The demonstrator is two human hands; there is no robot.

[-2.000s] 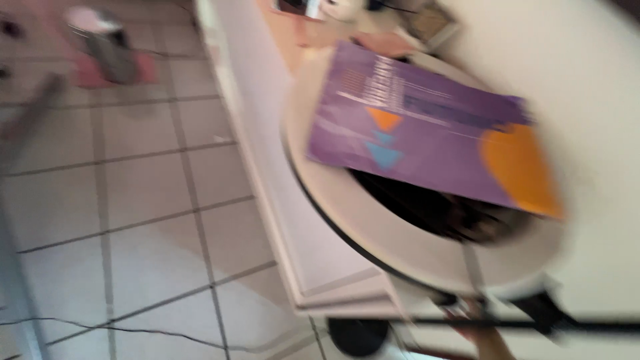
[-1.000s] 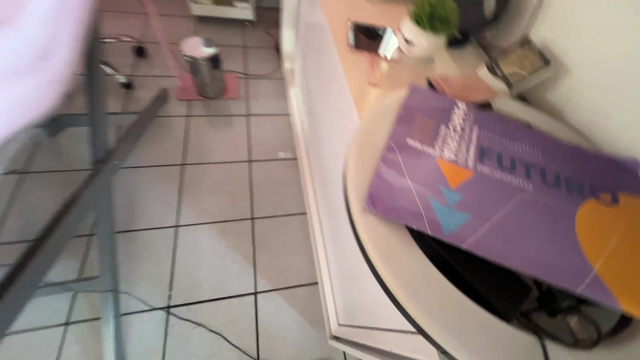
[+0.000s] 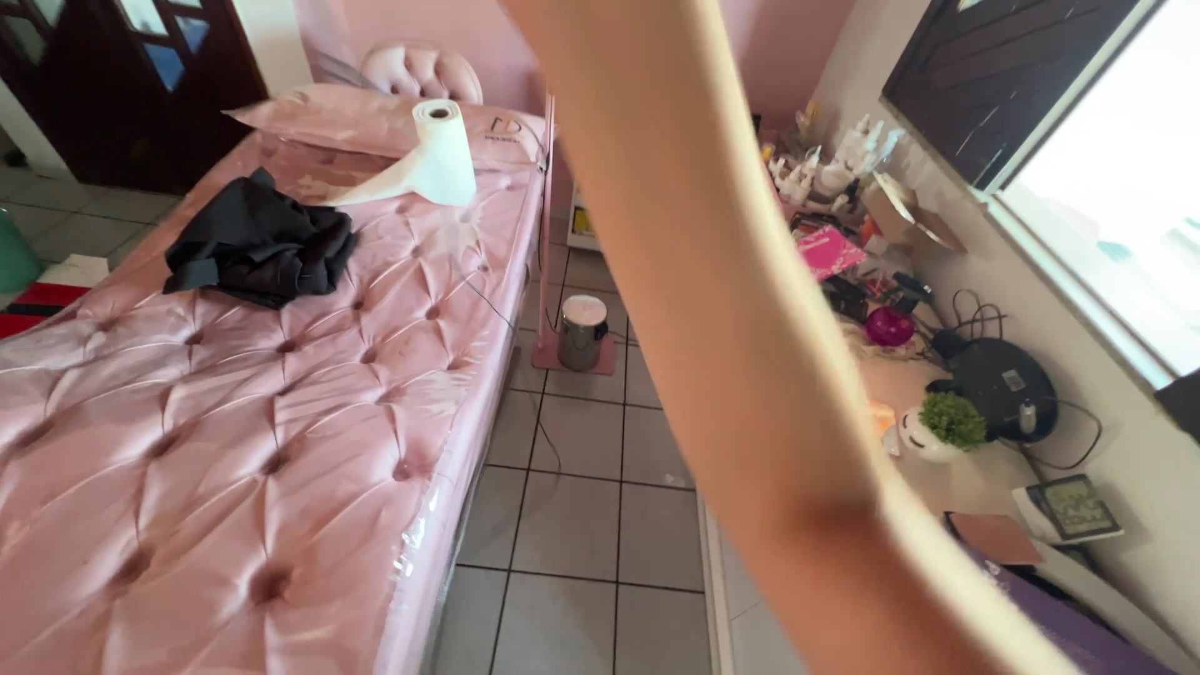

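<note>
A bare forearm, blurred and close to the camera, crosses from the lower right up past the top edge; its hand is out of frame. My other hand is not visible either. Behind the arm at the lower right, part of a purple printed item [image 3: 1059, 619] shows beside a brown flat item [image 3: 996, 538]. Above them on the counter are a digital display device [image 3: 1069, 509], a small green plant in a white pot [image 3: 928, 439] and a round black device [image 3: 1008, 384].
A pink tufted bed [image 3: 225, 412] fills the left, bearing black cloth [image 3: 258, 239] and a white paper roll [image 3: 450, 155]. A metal canister [image 3: 582, 333] stands on a pink base on the tiled floor [image 3: 572, 525]. Bottles [image 3: 834, 173] crowd the far counter.
The view has swung up and shows the bed and window. A forearm now crosses the middle. The purple item, large in the earlier frames, shows only partly at the lower right.
</note>
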